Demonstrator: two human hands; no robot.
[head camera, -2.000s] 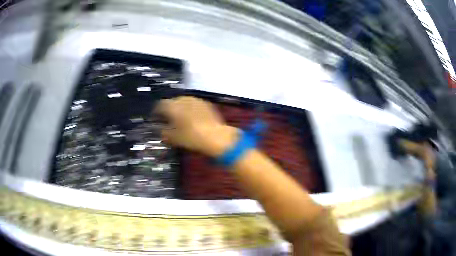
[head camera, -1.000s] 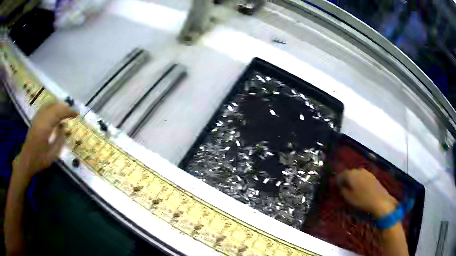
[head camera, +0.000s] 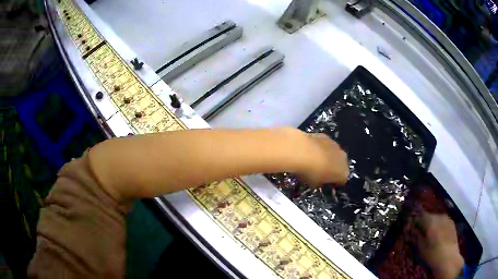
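Observation:
My left hand (head camera: 327, 161) is over the tray of silver components (head camera: 377, 196), its forearm crossing the yellow circuit board strip (head camera: 240, 215). Its fingers are blurred and point down, so its grip cannot be told. My right hand (head camera: 439, 240) is blurred, fingers down in the tray of red-brown components (head camera: 407, 261). The blue wrist band (head camera: 466, 271) shows at the frame edge. The strip lies in the rail track (head camera: 183, 215) and bears dark red dots.
Two pairs of grey support bars (head camera: 240, 82) lie on the white bench beyond the rail. Black lobed knobs (head camera: 175, 100) stand along the rail. A metal bracket (head camera: 299, 15) stands at the top. A blue stool (head camera: 52, 117) is at the left.
My left hand has moved from the board strip to the silver tray. My right hand stays in the red tray. The view has shifted, so the trays sit further right.

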